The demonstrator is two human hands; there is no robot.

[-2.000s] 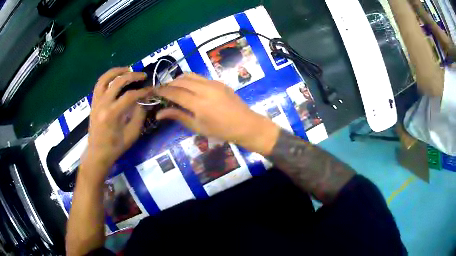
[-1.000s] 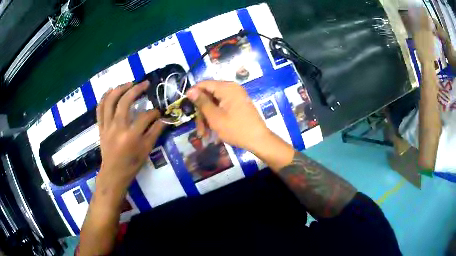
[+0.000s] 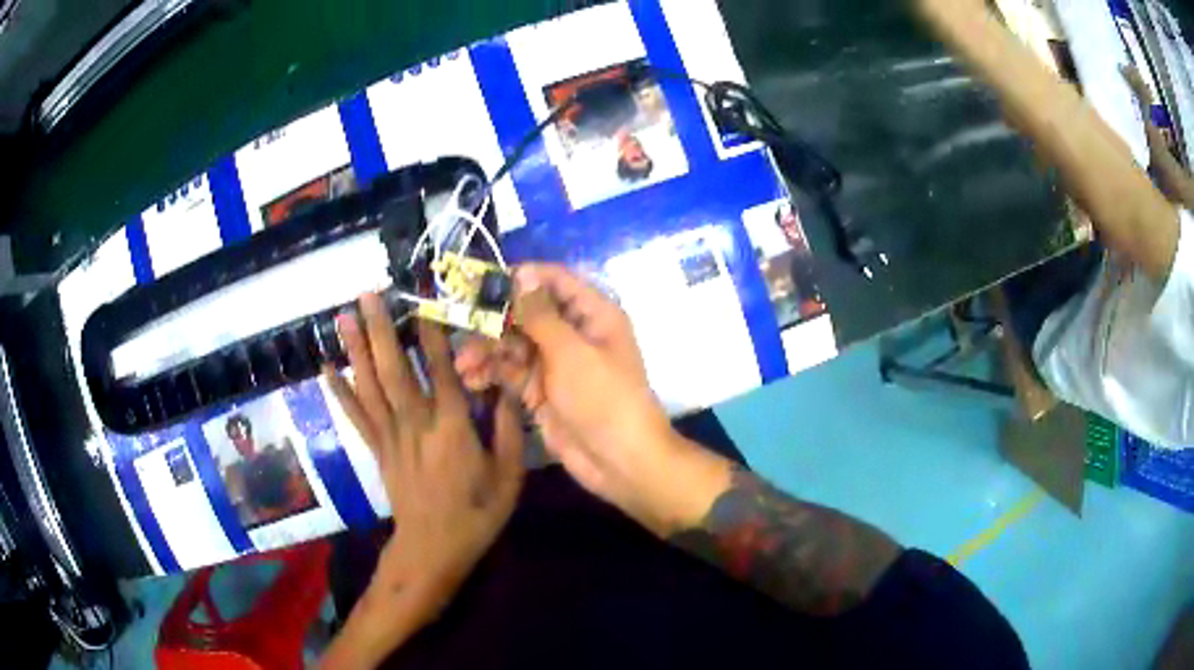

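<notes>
The black housing [image 3: 236,282] lies open side up on the printed sheet, with a silver-white strip [image 3: 249,304] along its middle. A small yellowish circuit board [image 3: 469,293] with a dark part sits at the housing's right end, joined to looped white wires [image 3: 452,225]. My right hand [image 3: 576,373] pinches the board's right edge between thumb and fingers. My left hand [image 3: 426,452] is spread flat, its fingertips at the housing's lower edge beside the board. The black power cord [image 3: 792,151] runs from the housing's right end to a two-pin plug.
The printed sheet [image 3: 655,308] lies under the work on a dark surface [image 3: 917,170]. Black housings stand at the far left. A red bin [image 3: 249,609] is at lower left. A coworker's arm [image 3: 1067,138] reaches in at upper right. The floor is blue.
The board has come into clear view at the housing's end. My left hand has moved right and down, uncovering the strip. The white cover at right has gone from view.
</notes>
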